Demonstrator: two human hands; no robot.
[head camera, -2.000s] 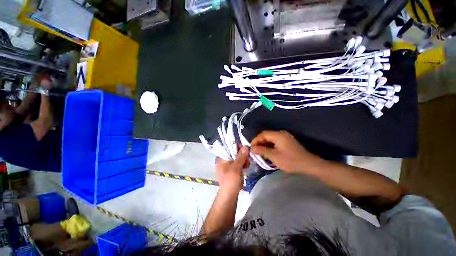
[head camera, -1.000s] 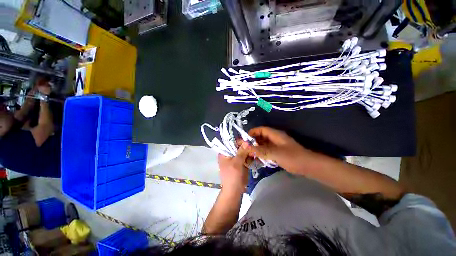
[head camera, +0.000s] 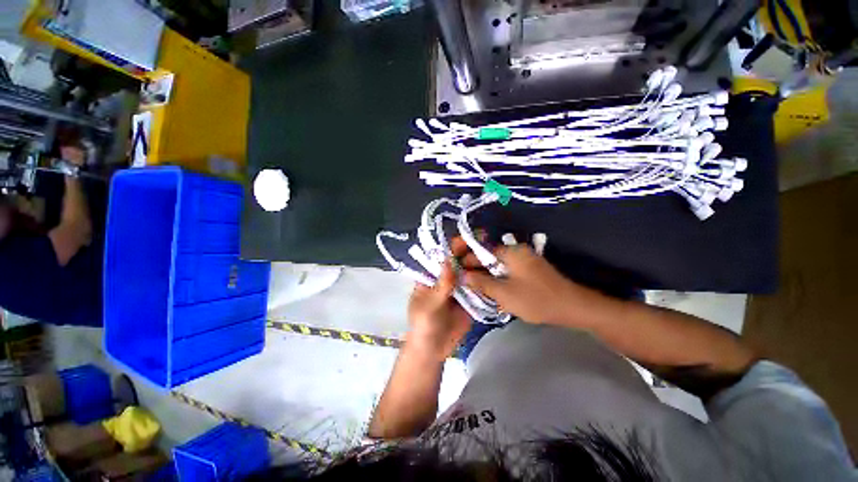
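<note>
My left hand (head camera: 438, 306) grips a looped bunch of white cables (head camera: 433, 231) at the bench's front edge. My right hand (head camera: 527, 282) is beside it, closed on some of the same cables. Two white connector ends (head camera: 523, 241) show above the right hand's fingers. Behind the hands, a pile of white cables (head camera: 583, 155) lies side by side on the black mat (head camera: 649, 254), thicker ends to the right. Two green tags (head camera: 493, 134) show on the cables. The fingertips are partly hidden by cables and each other.
A white disc (head camera: 272, 189) lies on the green bench (head camera: 329, 141). A blue bin (head camera: 221, 282) stands left of the bench. The metal mould (head camera: 583, 56) and steel posts are behind the pile. A clear box (head camera: 374, 8) is at the back. Another person's arm (head camera: 71, 212) shows far left.
The right hand's fingers have shifted on the held cables, and white connector ends now show above them. The cable loops have changed shape. The pile on the mat looks the same.
</note>
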